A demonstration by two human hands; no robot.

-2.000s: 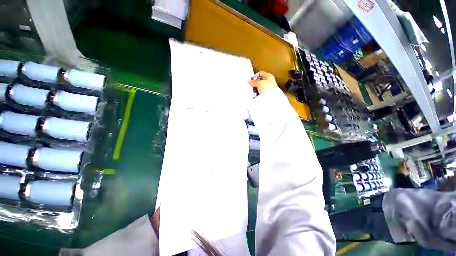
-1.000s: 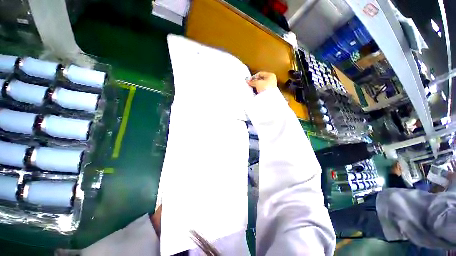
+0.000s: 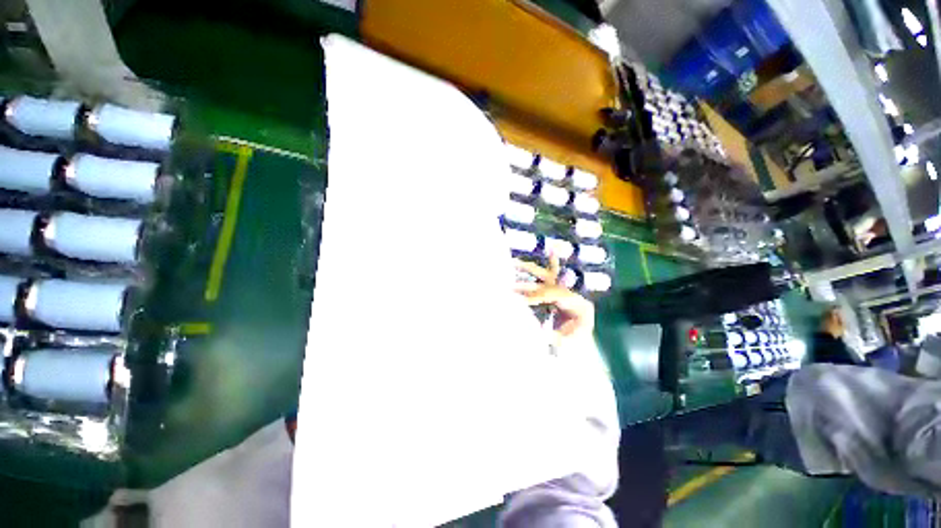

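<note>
A large white sheet [image 3: 402, 268] fills the middle, its far edge curved up over an orange-yellow board. No writing shows on it. My right hand [image 3: 555, 294] is at the sheet's right edge, fingers partly spread, beside rows of small white-and-black cylinders [image 3: 586, 229]. Something small and silvery shows by its palm, but I cannot tell what. Only a sliver of my left hand [image 3: 292, 426] shows at the sheet's lower left edge. The sheet hides the rest, so its grip cannot be seen.
A clear tray of pale-blue cylinders [image 3: 93, 239] lies at left on the green bench. The orange-yellow board [image 3: 464, 46] is behind the sheet. A long black tool [image 3: 707, 294] lies at right. More trays of units [image 3: 758, 340] and another person's grey sleeve [image 3: 862, 413] are further right.
My right hand has moved down along the sheet's right edge, nearer to me, with fingers more spread. The rows of cylinders beside it are now uncovered. The view has shifted slightly.
</note>
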